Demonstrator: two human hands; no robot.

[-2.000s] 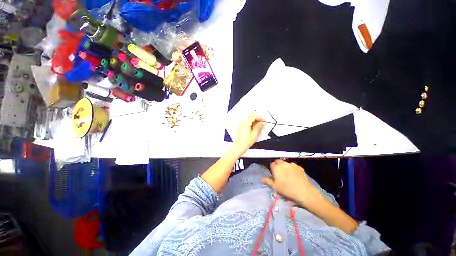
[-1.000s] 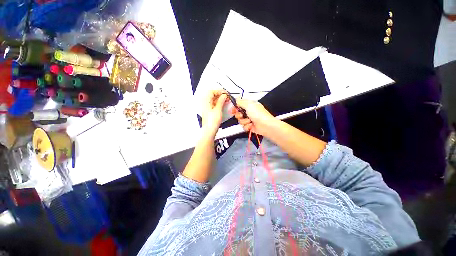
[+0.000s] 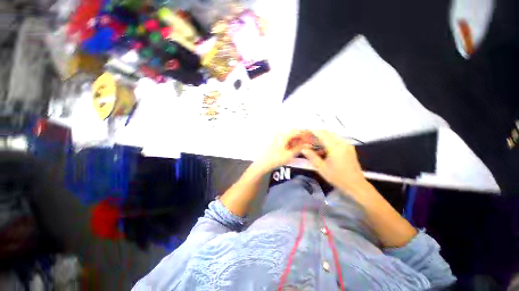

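My left hand (image 3: 277,152) and my right hand (image 3: 341,162) meet at the table's front edge, fingers bent and touching. A small dark thing shows between the fingers; blur hides what it is and which hand holds it. A large white paper piece (image 3: 364,85) lies beyond my hands on a black fabric panel (image 3: 330,34). A smaller black fabric piece (image 3: 401,156) lies right of my right hand. A short dark thread line (image 3: 355,140) shows near my right fingers. No needle can be made out.
Loose gold buttons (image 3: 211,104) and a black disc (image 3: 237,84) lie left of the panel. Thread cones (image 3: 165,48), a yellow reel (image 3: 104,95) and a partly visible phone (image 3: 258,69) are farther left. An orange-brown item (image 3: 466,37) lies far right.
The camera view has swung and the picture is more blurred. Compared with two seconds ago, my right hand has come up from my lap to my left hand. The dark thing between them is now mostly covered.
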